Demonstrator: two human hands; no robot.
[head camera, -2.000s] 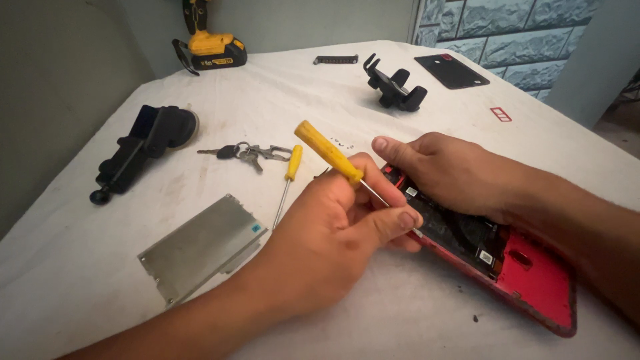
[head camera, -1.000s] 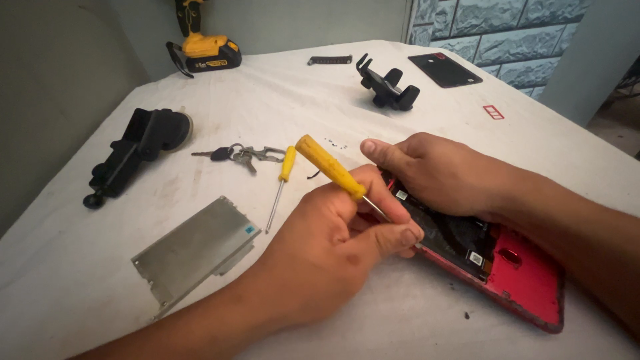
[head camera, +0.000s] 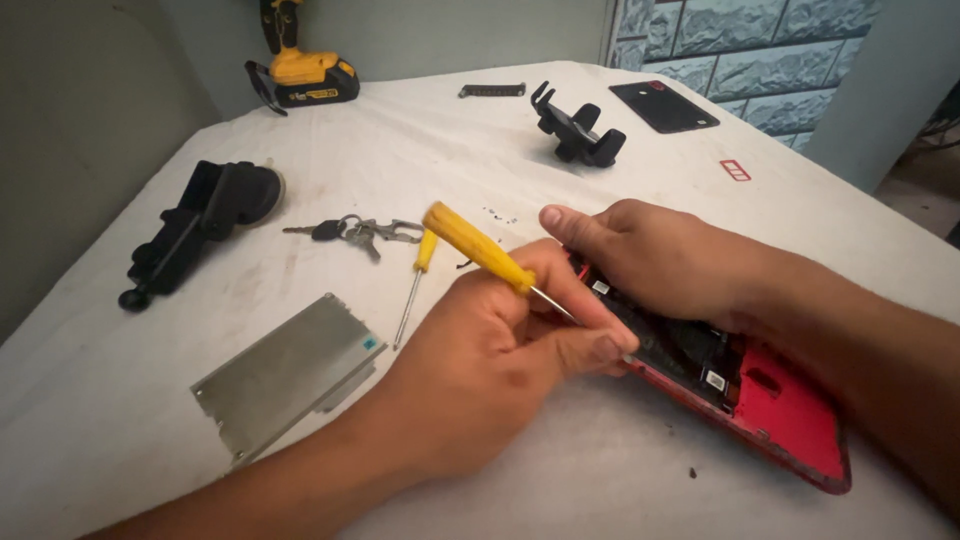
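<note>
An opened device with a red frame (head camera: 795, 409), likely a phone or small tablet, lies tilted at the right with dark inner parts showing. My left hand (head camera: 517, 360) grips a yellow-handled screwdriver (head camera: 480, 244); its shaft runs down between thumb and fingers toward the device's near edge, and the tip is hidden. My right hand (head camera: 660, 262) holds the far side of the device, thumb raised, its fingers mostly out of sight. A second yellow-handled screwdriver (head camera: 425, 251) rests on the cloth beside a bunch of keys (head camera: 364, 232). Left of my left hand lies a thin metal plate (head camera: 289, 375).
A black suction mount (head camera: 206, 221) lies at the left. Toward the back are a cordless drill (head camera: 311, 71), a dark strip (head camera: 493, 90), a black phone holder (head camera: 577, 131), a dark back panel (head camera: 664, 105) and a small red frame piece (head camera: 735, 170). Tiny dark bits dot the white cloth (head camera: 420, 157).
</note>
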